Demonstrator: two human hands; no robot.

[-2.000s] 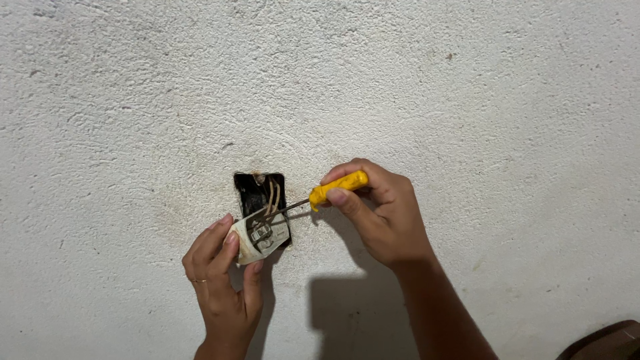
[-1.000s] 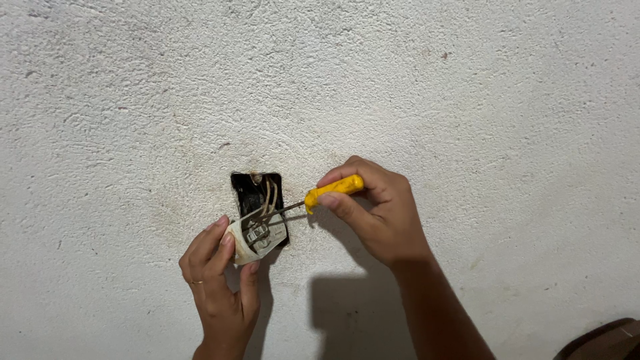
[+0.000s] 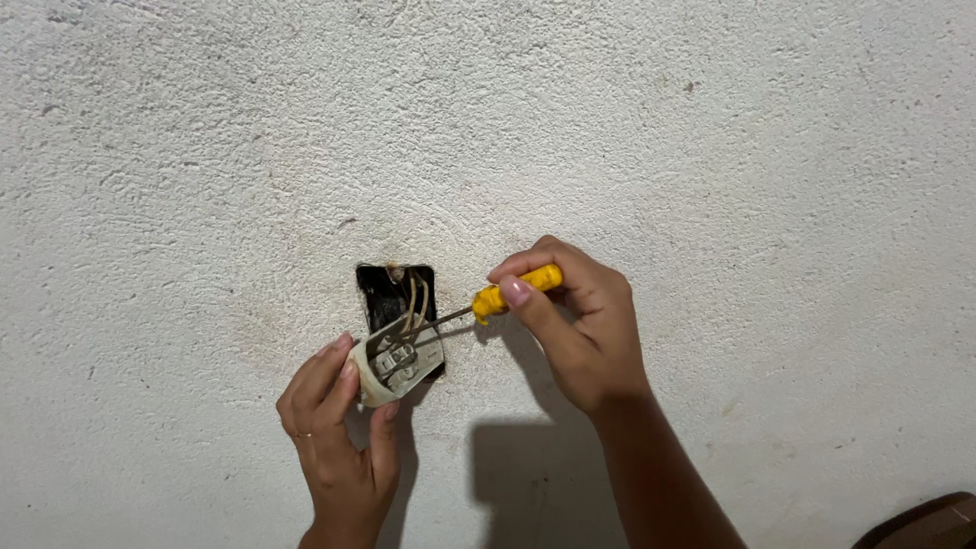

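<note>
An off-white electrical outlet plate (image 3: pixel 428 356), tilted with its back and terminals showing, is pinched at its lower left side by my left hand (image 3: pixel 335 435). Two light-coloured wires (image 3: pixel 413 299) run from the black wall box (image 3: pixel 381 293) down to the plate. In my right hand (image 3: pixel 583 328) is a screwdriver with a yellow handle (image 3: pixel 537 280); its thin metal shaft points down and left, over the back of the plate. Whether the tip touches a terminal screw cannot be told.
Rough white plastered wall (image 3: pixel 686 191) surrounds the box. Shadows of the arms and of a squarish shape fall on the wall below. A brown rounded object (image 3: pixel 934 526), only partly in view, lies at the bottom right corner.
The plate's back faces the camera more than before. Both hands have kept their hold and stayed nearly in place.
</note>
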